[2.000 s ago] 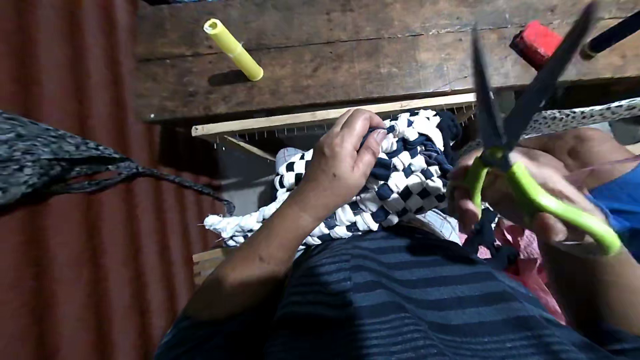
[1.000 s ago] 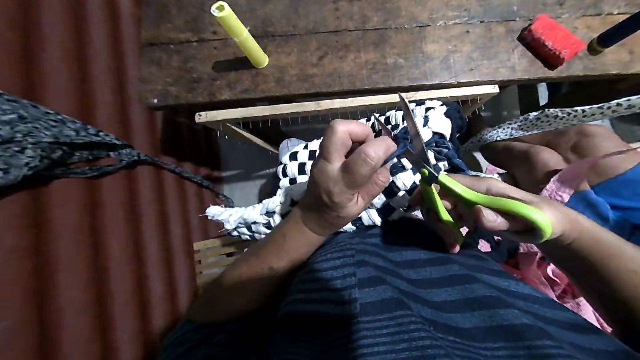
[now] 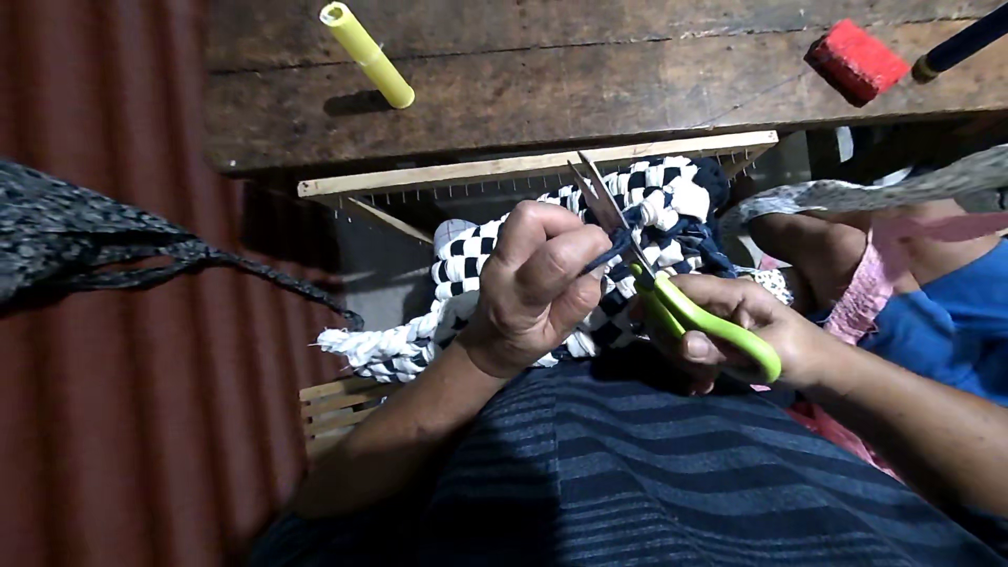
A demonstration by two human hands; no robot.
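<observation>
A black-and-white woven fabric mat (image 3: 465, 272) lies across my lap, made of thick checked strips. My left hand (image 3: 543, 287) pinches a dark navy fabric strip (image 3: 610, 250) above the mat. My right hand (image 3: 720, 331) grips the lime-green handles of a pair of scissors (image 3: 709, 319). The blades point up and to the left, nearly together, and cross the navy strip just right of my left fingers. Whether the strip is cut through cannot be told. More navy strips (image 3: 697, 240) lie loose on the mat's right part.
A wooden frame with nails (image 3: 535, 164) stands behind the mat, against a wooden table (image 3: 504, 87). On the table are a yellow tube (image 3: 368, 57), a red block (image 3: 860, 61) and a dark handle (image 3: 965, 43). Grey patterned cloth (image 3: 87, 228) hangs at left; another person's bare knee (image 3: 819, 252) is at right.
The scissors, held up with blades wide apart at first, have come down to the navy strip, and their blades have closed much of the way. My left hand has lifted the strip off the mat.
</observation>
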